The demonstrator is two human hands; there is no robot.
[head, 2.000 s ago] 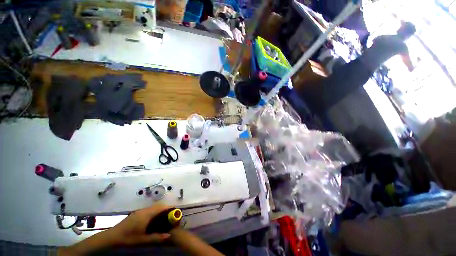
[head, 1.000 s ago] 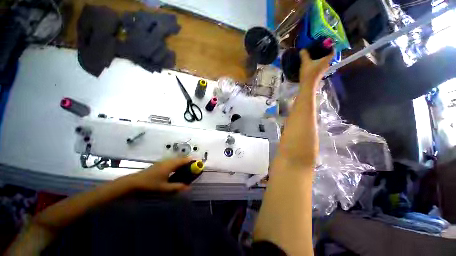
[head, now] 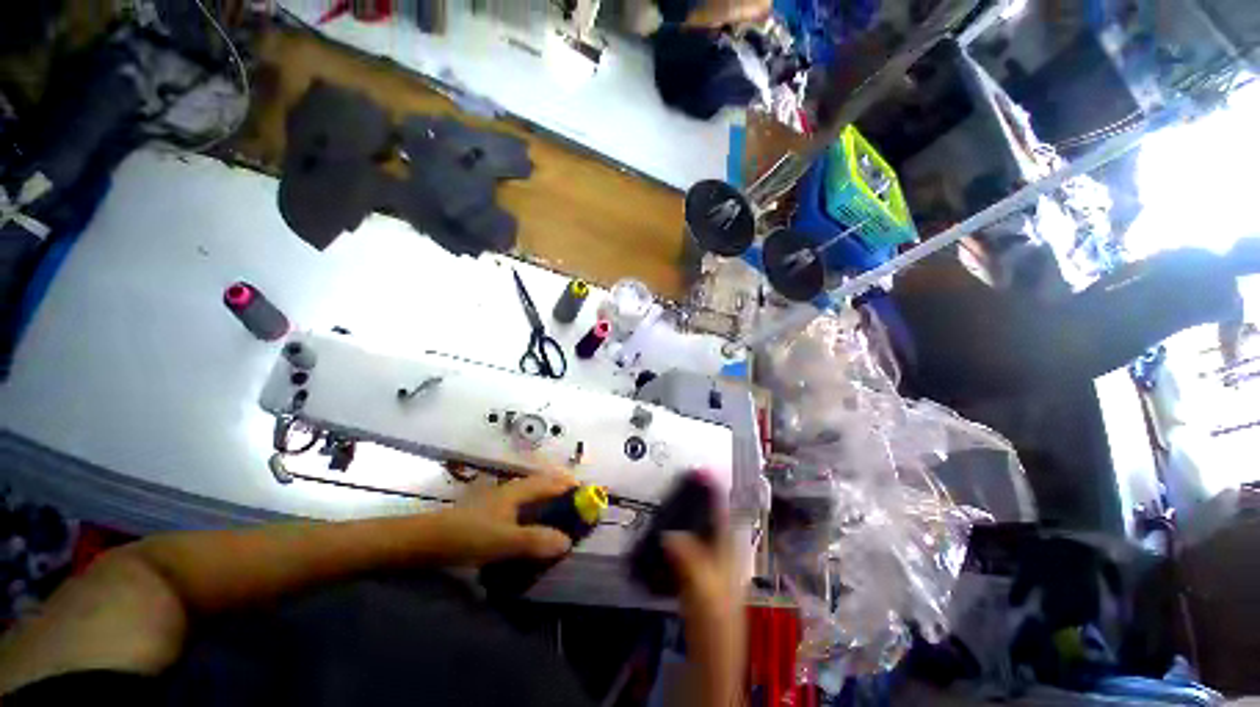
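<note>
My left hand (head: pixel 504 528) holds a dark thread cone with a yellow tip (head: pixel 567 511), in front of the white head of the sewing machine (head: pixel 470 412). My right hand (head: pixel 702 577) holds a dark thread cone with a magenta-pink tip (head: pixel 677 525), just right of the left hand, near the machine's right end. The right hand and its cone are blurred by motion. The two cones are apart. The thread stand shows two round black discs (head: pixel 720 217) behind the machine, with no cone on them.
Black-handled shears (head: pixel 540 348), small yellow-top (head: pixel 571 301) and pink-top (head: pixel 593 340) spools and a clear cup (head: pixel 630 303) stand behind the machine head. Another pink-tipped cone (head: pixel 256 311) lies left. Clear plastic bags (head: pixel 884 483) hang right. Grey cut pieces (head: pixel 459 184) lie on the brown board.
My right hand has taken the pink-tipped cone off the thread stand and brought it down beside the left hand. The left hand still holds the yellow-tipped cone.
</note>
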